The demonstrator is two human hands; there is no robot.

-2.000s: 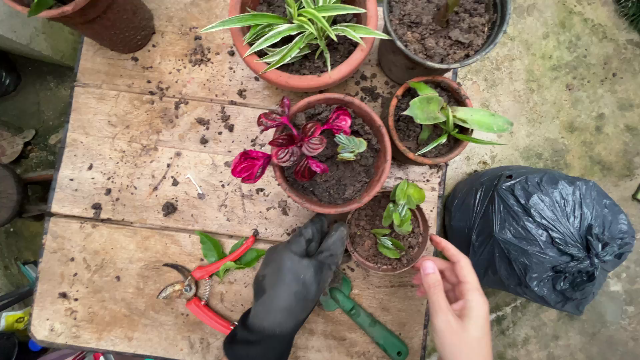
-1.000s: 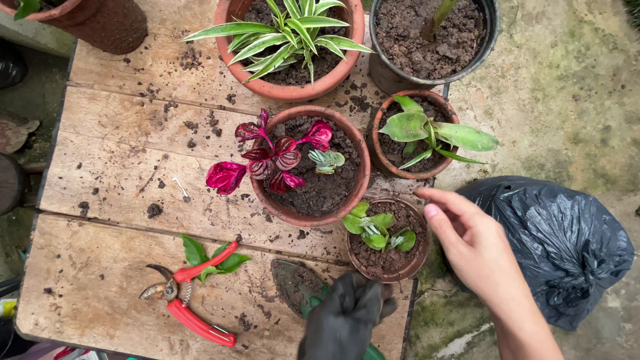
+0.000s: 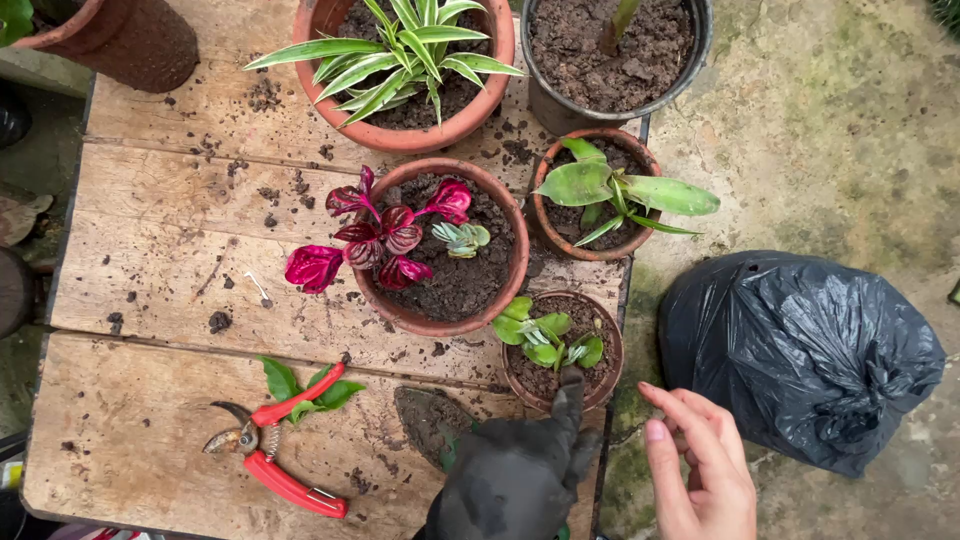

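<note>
My left hand (image 3: 517,465), in a black glove, reaches with its index finger into the soil of a small clay pot (image 3: 615,367) that holds a green-leaved plant (image 3: 551,337). Beneath that hand lies a green hand trowel (image 3: 431,424), its handle mostly hidden. My bare right hand (image 3: 701,465) hovers to the right of the small pot, fingers loosely bent, holding nothing. Red-handled pruning shears (image 3: 296,487) lie at the left, blades apart, beside a cut leafy sprig (image 3: 281,379). A clay pot with a magenta-leaved plant (image 3: 397,229) and a small succulent (image 3: 461,238) stands above.
On the wooden table (image 3: 150,427) also stand a spider plant in a clay pot (image 3: 405,139), a dark plastic pot (image 3: 551,109), a bromeliad-like plant in a clay pot (image 3: 559,244) and another clay pot (image 3: 142,45). A knotted black plastic bag (image 3: 787,352) sits at the right. Soil crumbs are scattered about.
The small pot's plant appears turned, its leaves now leaning left. My left index finger has come onto its soil. My right hand has drawn back from its rim. The view has shifted.
</note>
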